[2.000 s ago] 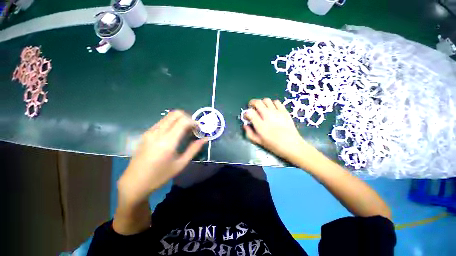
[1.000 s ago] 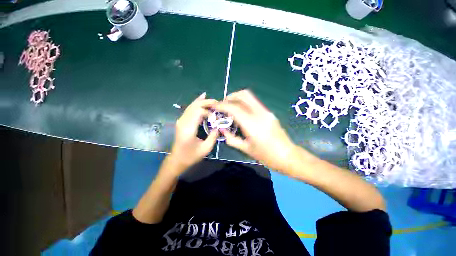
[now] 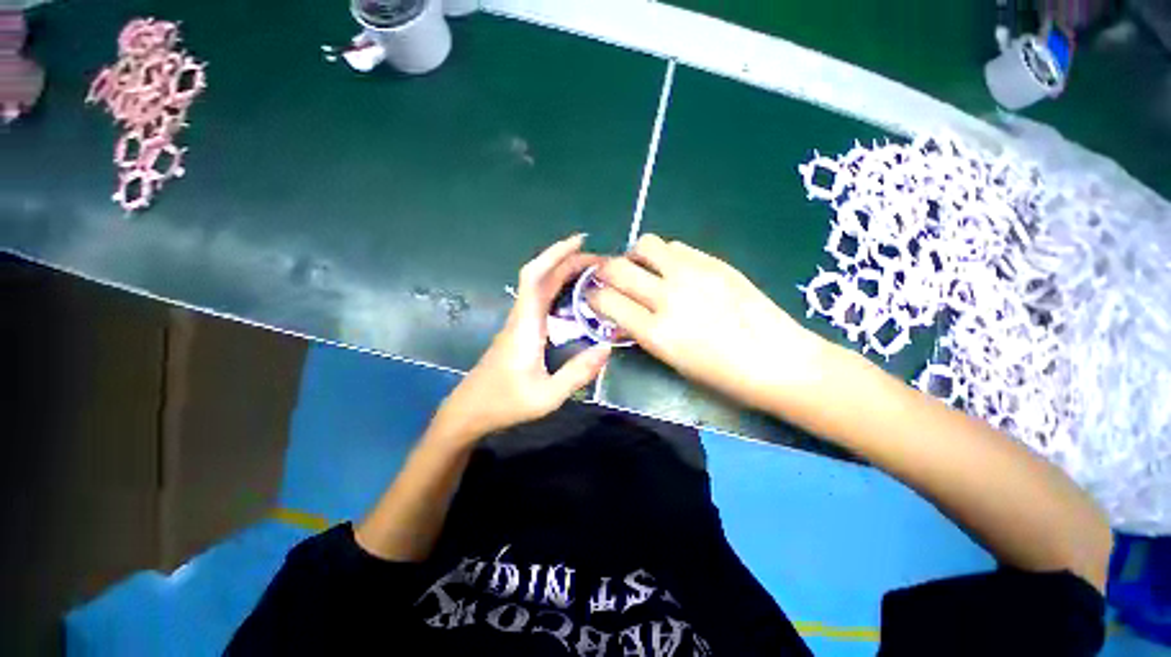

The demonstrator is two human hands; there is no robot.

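A white round housing [image 3: 584, 308] stands on the green bench near its front edge, by the thin white seam, its mouth facing up. My left hand [image 3: 527, 340] is closed around its left side, with the thumb at the near rim. My right hand [image 3: 693, 315] covers its right side, with fingers over the mouth. The inside of the housing is mostly hidden by my fingers, so I cannot tell whether a bracket is in it. A heap of white ring brackets [image 3: 899, 244] lies to the right.
A large clear plastic bag [image 3: 1130, 334] lies at the right behind the brackets. Pink brackets [image 3: 148, 103] lie at the far left. A white housing [image 3: 417, 39] stands at the back left. Another housing [image 3: 1023, 72] is on the belt, beyond the pale strip [image 3: 771, 64].
My right hand has moved from beside the housing onto its mouth, and my left hand has closed around its side. The view has shifted, so the bench things appear displaced.
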